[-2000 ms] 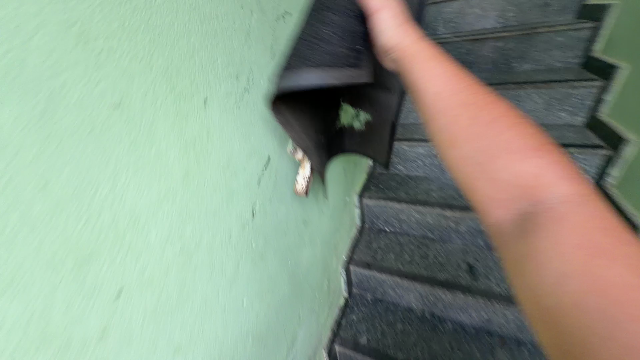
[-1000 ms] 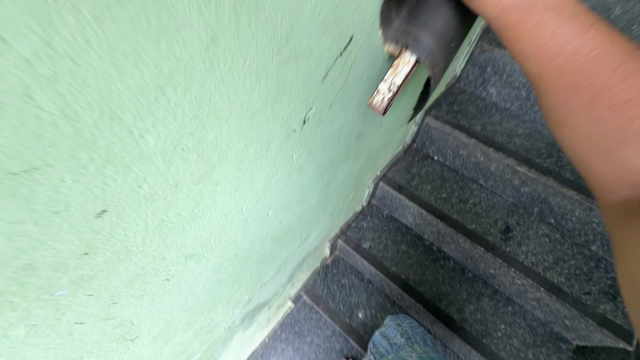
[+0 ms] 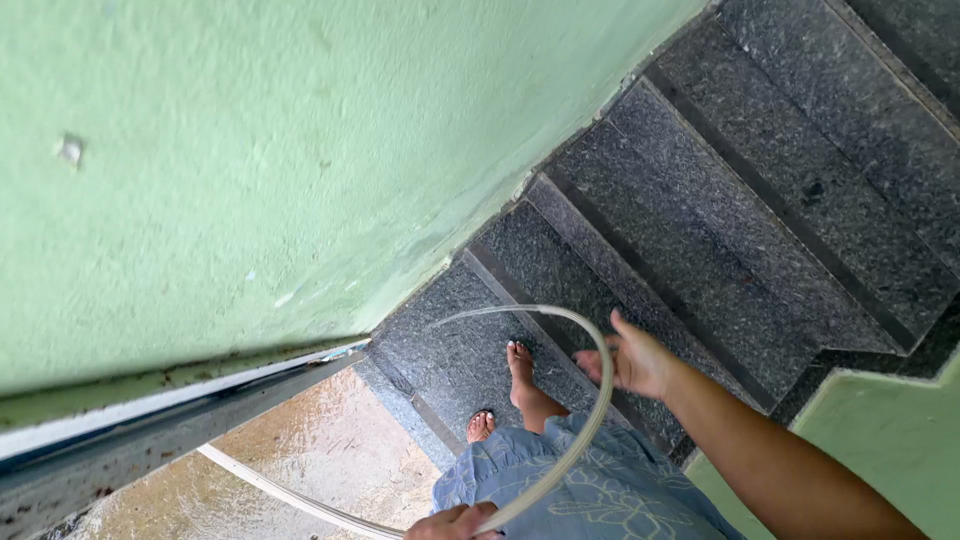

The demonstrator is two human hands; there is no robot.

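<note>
A clear plastic hose (image 3: 598, 405) curves in a loop in front of my blue patterned garment. My left hand (image 3: 455, 521), at the bottom edge, is closed around it. The hose runs on from there to the lower left, over the wet floor. Its other end arcs up and points left above the stair. My right hand (image 3: 630, 356) is just right of the loop, fingers apart, palm partly turned to the hose. Whether its fingertips touch the hose I cannot tell.
Dark granite steps (image 3: 720, 195) climb to the upper right beside a pale green wall (image 3: 225, 187). My feet (image 3: 520, 367) are on the lowest steps. A rusty metal door frame (image 3: 150, 442) stands at the left, with a wet, stained floor (image 3: 360, 450) beyond it.
The view has swung down to the foot of the stairs. The dark mat-like item and the chipped piece near it are out of view; the hose and my left hand have come into view.
</note>
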